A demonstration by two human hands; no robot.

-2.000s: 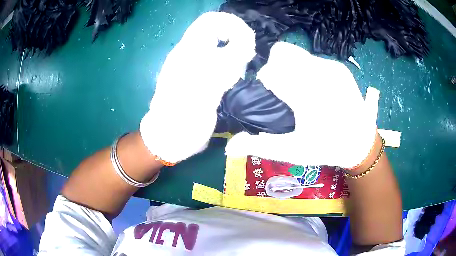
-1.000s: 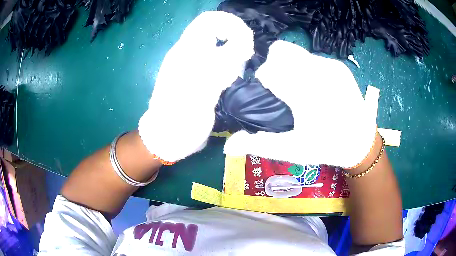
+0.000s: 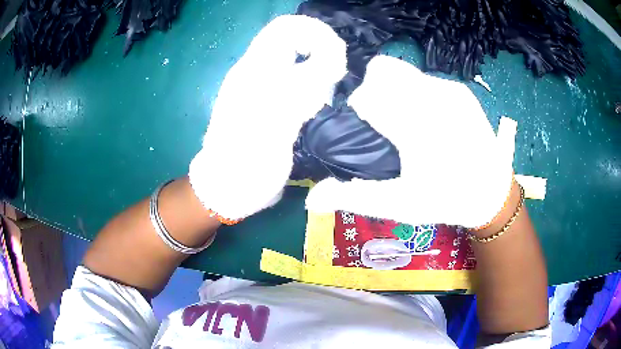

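A black pleated piece (image 3: 351,146) with glossy fan-like folds is held between my two white-gloved hands. My left hand (image 3: 269,116) is on its left side, and a small dark spot shows through at the fingers. My right hand (image 3: 432,143) is on its right side, with the thumb stretched out below the piece. The gloves are overexposed, so the fingertips and their exact grip are hard to make out. Below is a red printed card (image 3: 449,255) with a pale oval (image 3: 385,253) on it. A thin pale stick (image 3: 425,253) lies across the oval.
Yellow tape (image 3: 381,278) frames the card on the green table (image 3: 116,150). A large pile of black pleated pieces (image 3: 470,34) lies beyond my hands. Another black clump (image 3: 58,34) is at the far left. A brown box (image 3: 42,255) and a blue bin (image 3: 599,313) stand beside the table.
Both hands and the black piece have shifted very slightly since the first frame. Otherwise nothing has visibly changed.
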